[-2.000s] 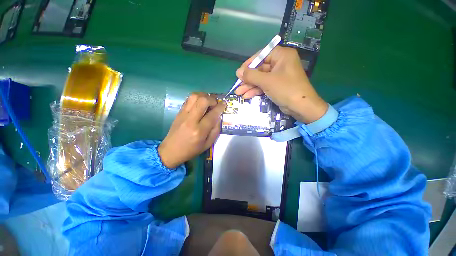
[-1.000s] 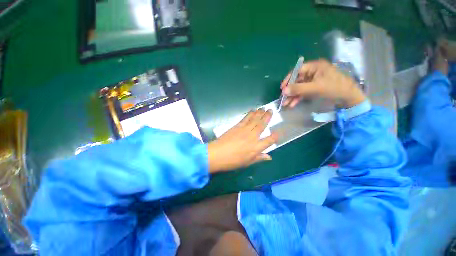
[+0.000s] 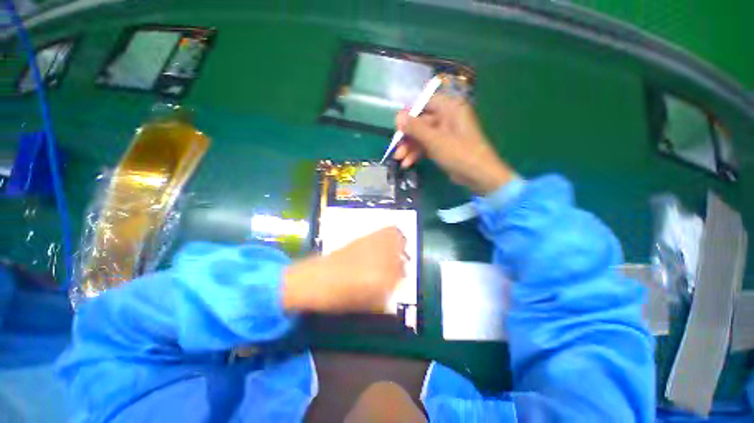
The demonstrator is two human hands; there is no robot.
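Observation:
The tablet unit (image 3: 332,227) lies in front of me, its mainboard (image 3: 368,182) at the top end and its white panel below. My right hand (image 3: 450,140) holds the tweezers (image 3: 422,101) above the board's top edge, tips pointing down near the board's upper right. Whether the tips hold anything or touch the board cannot be told. My left hand (image 3: 351,275) is over the white panel, blurred, with fingers curled. Its fingertips are hidden, so whether it holds something cannot be told.
Amber film sheets (image 3: 153,161) lie at left, partly in a clear plastic bag. Other tablets (image 3: 388,87) lie along the back. A white sheet (image 3: 471,301) is right of the tablet. Grey-white strips (image 3: 707,306) and another clear bag (image 3: 680,235) are far right. A shiny backing strip (image 3: 281,228) is left.
The view has swung back to the left. Both hands have moved from the white sheet to the tablet: the left over its panel, the right with the tweezers over its top end.

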